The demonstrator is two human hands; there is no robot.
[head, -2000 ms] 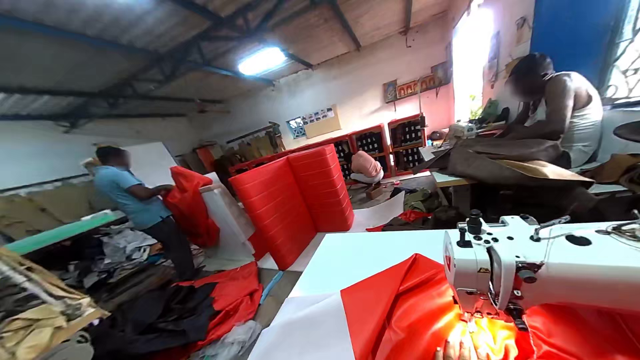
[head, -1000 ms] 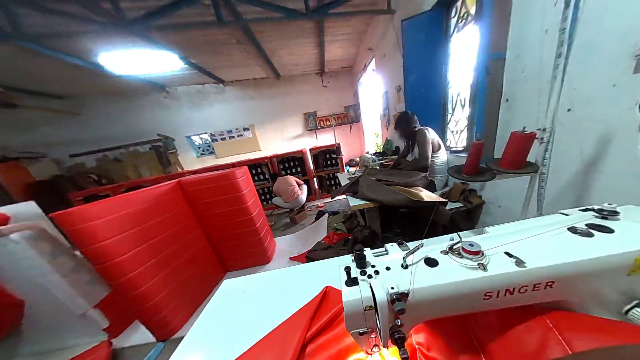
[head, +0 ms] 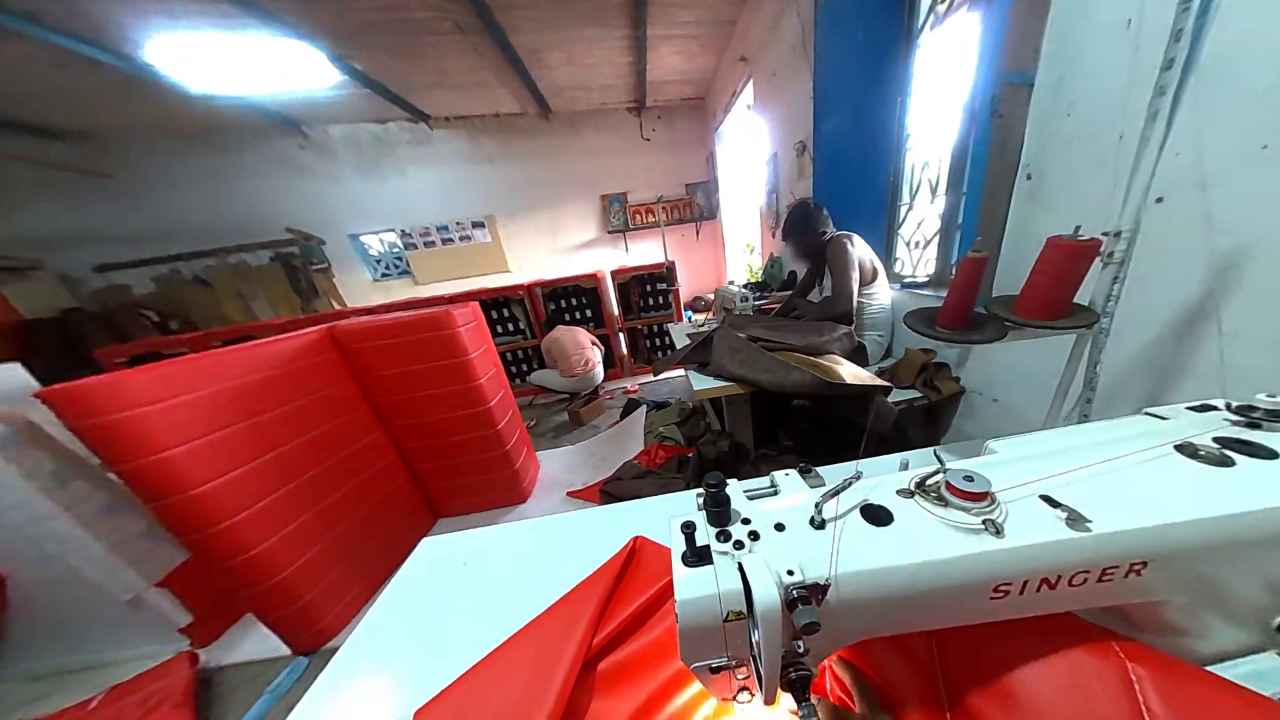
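Note:
A white Singer sewing machine (head: 960, 550) spans the lower right, its lamp glowing at the needle area. Glossy red leather-like material (head: 600, 640) lies on the white table (head: 470, 590) and continues beneath the machine arm. Part of what appears to be my right hand (head: 850, 692) shows at the bottom edge, just right of the presser bar, against the red material. Its fingers are mostly hidden, so its grip cannot be told. My left hand is outside the frame. Red thread spools (head: 1060, 277) stand on round holders behind the machine.
Stitched red padded panels (head: 270, 480) stand left of the table. One person (head: 850, 280) sits at another sewing machine (head: 733, 300) with dark material (head: 790, 350); another person (head: 573, 357) crouches by red-framed shelves (head: 572, 305). Fabric pieces (head: 670, 450) lie behind the table.
The view has swung right. Two seconds ago fingers showed on the red material at the bottom edge, left of the needle; they are not seen there now. The person in blue has left the view.

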